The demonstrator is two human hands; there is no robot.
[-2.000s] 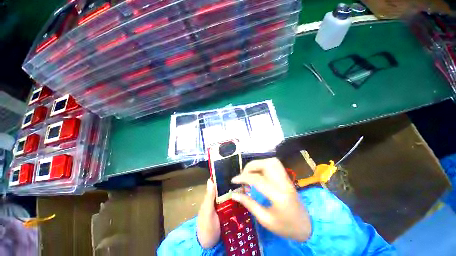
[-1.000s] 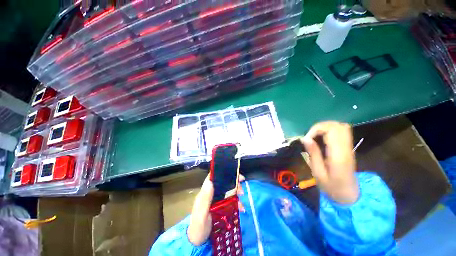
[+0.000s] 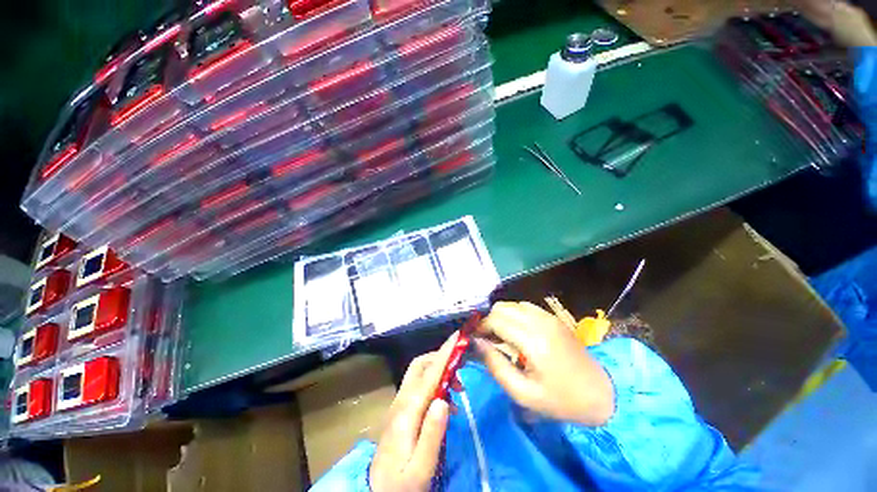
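Observation:
The red flip phone [image 3: 456, 362] is seen edge-on above my lap, just below the bench edge. My left hand [image 3: 413, 423] holds it from the left and below. My right hand [image 3: 543, 360] is at its upper end, with the fingers touching or very close to it; whether they grip it is hidden. The phone's screen face cannot be seen. The lens sheet [image 3: 396, 281] with its row of black-framed windows lies at the bench edge, just beyond my hands. The air blow gun [image 3: 592, 329] shows its yellow-orange handle and thin nozzle right of my right hand.
A tall stack of clear phone trays [image 3: 279, 144] stands at back left, with an open blister tray [image 3: 91, 332] beside it. A white bottle [image 3: 568, 83], tweezers [image 3: 553, 168] and black frames [image 3: 630, 139] lie right. Cardboard [image 3: 712, 288] is below the bench; another person's arm [image 3: 846, 24] reaches in at top right.
My right hand has come back from the right to the phone's upper end. The phone has turned from showing its screen to edge-on. The view has shifted, and another person's arm appears at right.

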